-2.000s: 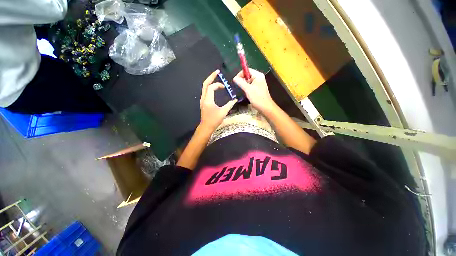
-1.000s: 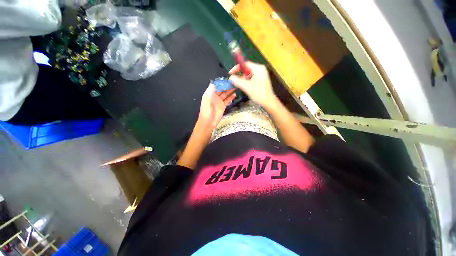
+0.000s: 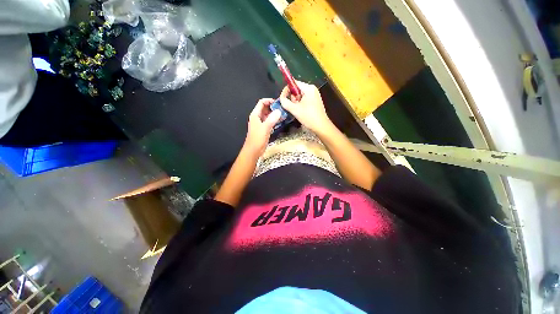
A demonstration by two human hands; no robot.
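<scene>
My left hand (image 3: 261,126) is bare and holds a small blue moulded part (image 3: 278,111) between thumb and fingers, over the near edge of the black mat (image 3: 202,104). My right hand (image 3: 307,108) is bare and closed around a red-handled pen-shaped tool (image 3: 288,78). The tool's blue end points up and away from me. The right fingertips are at the blue part, beside the left fingertips. The fingers hide much of the part.
Crumpled clear plastic bags (image 3: 163,61) and a heap of small green and yellow assemblies (image 3: 89,52) lie beyond the mat. A yellow-orange board (image 3: 338,55) and pale metal frame (image 3: 454,153) are at right. A coworker's sleeve (image 3: 31,15) shows at upper left. An open cardboard box (image 3: 150,214) is below.
The blue part was edge-on, then lay flatter over my left palm. Now my left fingers close around it, with my right hand against it. The tool remains in my right hand.
</scene>
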